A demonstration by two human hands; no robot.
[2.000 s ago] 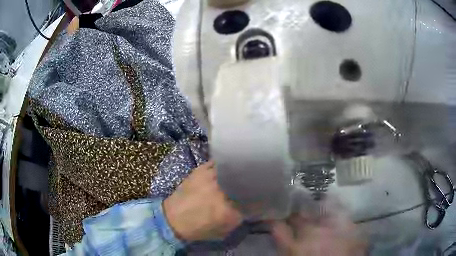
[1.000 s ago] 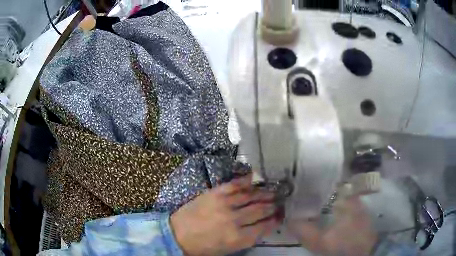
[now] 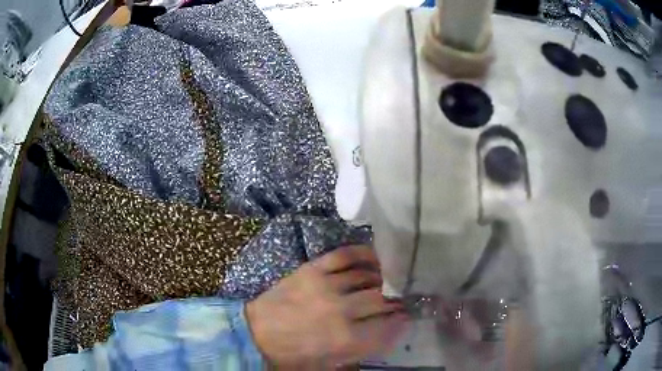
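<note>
The grey printed fabric (image 3: 254, 116) lies bunched on the table left of the sewing machine head (image 3: 450, 181), with a narrow brown strip along a seam. The brown-gold printed fabric (image 3: 160, 239) folds over it and drapes off the near left edge. My left hand (image 3: 330, 315) lies palm down on the fabric's right end, fingers pointing to the presser foot area (image 3: 421, 304). My right hand (image 3: 472, 326) is blurred and mostly hidden behind the machine head and its cream thread take-up cover (image 3: 559, 282); what its fingers do is unclear.
Scissors (image 3: 626, 322) lie right of the machine, partly blurred. The white table (image 3: 327, 58) shows behind the fabric, its curved edge (image 3: 22, 163) on the left. A slatted white basket (image 3: 64, 330) shows at the lower left. A black piece shows at the fabric's top.
The view has shifted so the machine head appears larger and further right. My left hand stays flat by the presser foot. My right hand is now more hidden behind the head.
</note>
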